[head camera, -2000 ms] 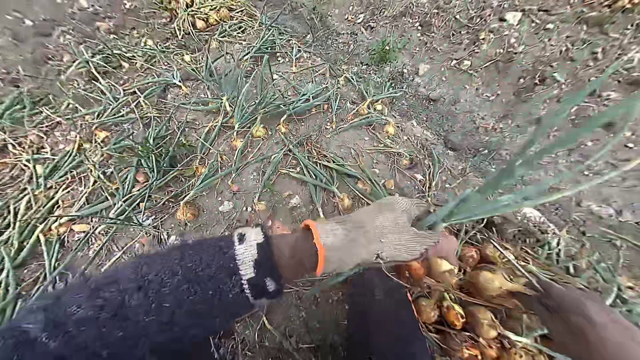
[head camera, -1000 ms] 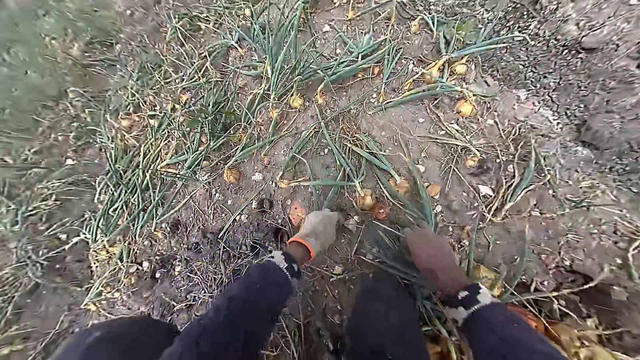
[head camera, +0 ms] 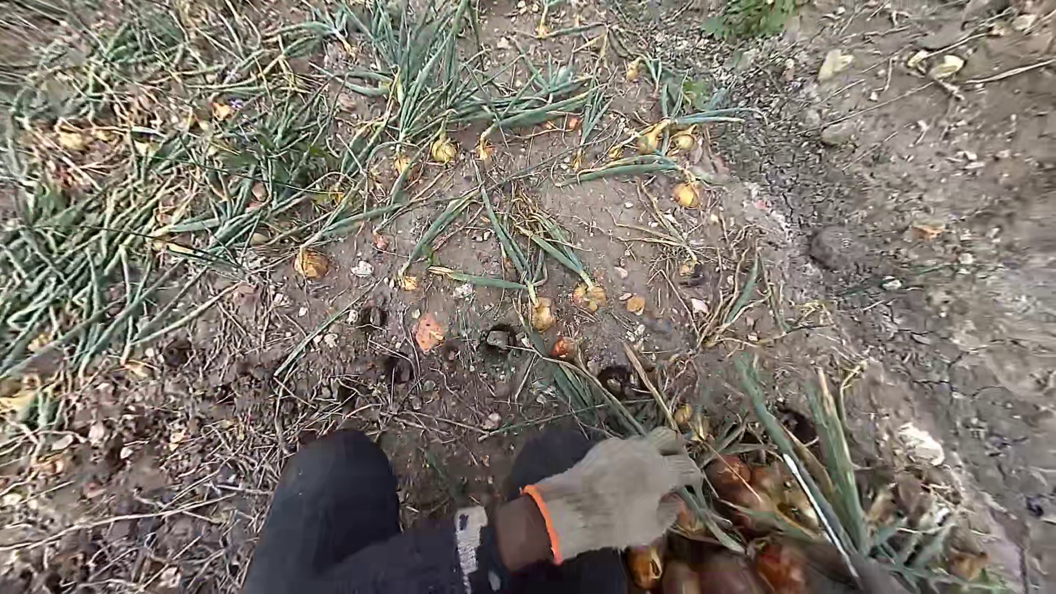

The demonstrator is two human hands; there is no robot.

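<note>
My left hand (head camera: 606,499), in a pale knitted glove with an orange cuff, is curled over green onion leaves (head camera: 711,516) at the left side of a heap of onions (head camera: 742,495). The bulbs are brown and orange, several with leaves on. What seems to be my right hand (head camera: 879,573) is a dark blur at the bottom right edge, among the leaves of the heap; its fingers are hidden. A thin bright strip (head camera: 813,495) slants up from it, and whether this is a blade or a leaf cannot be told.
Onions with leaves (head camera: 589,297) lie on the dry soil ahead. Dense green onion tops (head camera: 99,256) cover the left. My bent knee (head camera: 330,487) is at the lower centre. Small holes (head camera: 500,337) and stones dot the ground, and cracked soil (head camera: 932,330) runs along the right.
My left hand has moved right, from bare soil between the knees to the onion heap. My right hand has gone from the leaves beside my knee towards the lower right edge.
</note>
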